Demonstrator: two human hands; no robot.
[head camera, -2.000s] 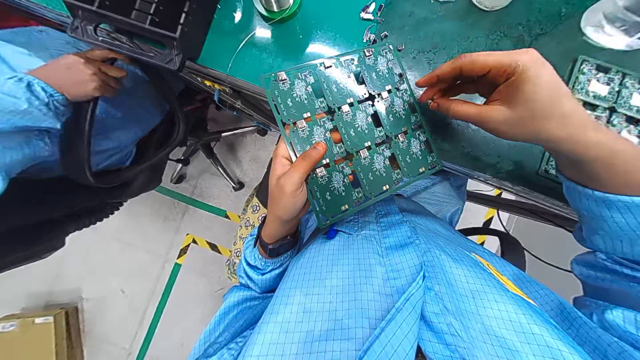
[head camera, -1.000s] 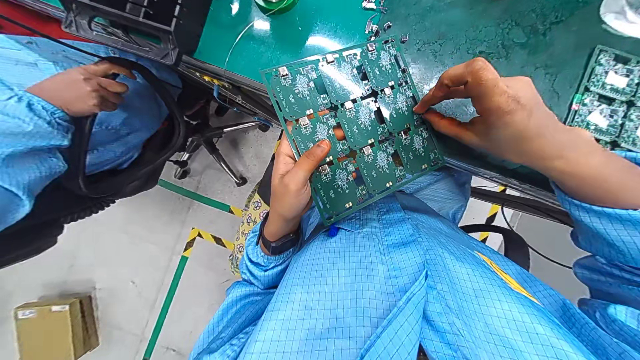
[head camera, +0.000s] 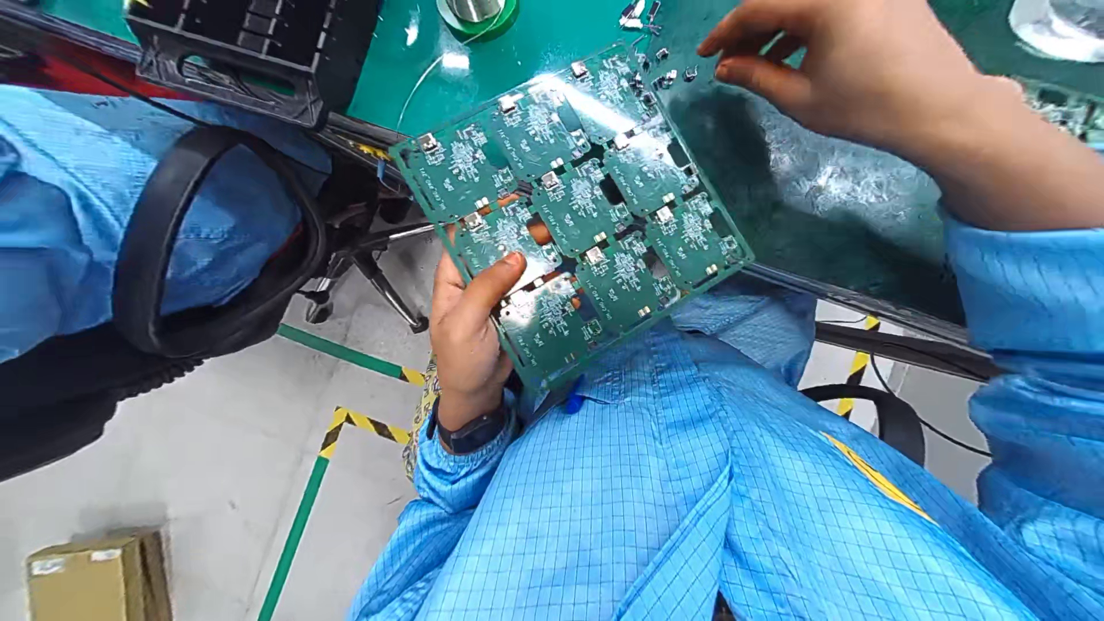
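My left hand (head camera: 479, 319) grips a green printed circuit board panel (head camera: 582, 203) by its lower left edge, thumb on top and fingers beneath. The panel is tilted over my lap, close to the table's edge, and carries several like sections with small metal connectors. My right hand (head camera: 802, 65) hovers beyond the panel's upper right corner, thumb and fingers a little apart, with nothing visible between them. Small dark components (head camera: 664, 79) lie on the green table mat (head camera: 828, 198) just left of its fingertips.
A black slotted rack (head camera: 250, 52) stands at the upper left, beside a solder wire spool (head camera: 477, 13). More boards (head camera: 1056, 108) lie at the right, partly behind my forearm. A co-worker's blue sleeve (head camera: 52, 224) is at the left. A cardboard box (head camera: 95, 582) sits on the floor.
My right hand has moved off the panel's right edge, up toward the loose components. My left hand keeps hold of the panel. The co-worker's hand at the left has gone out of sight.
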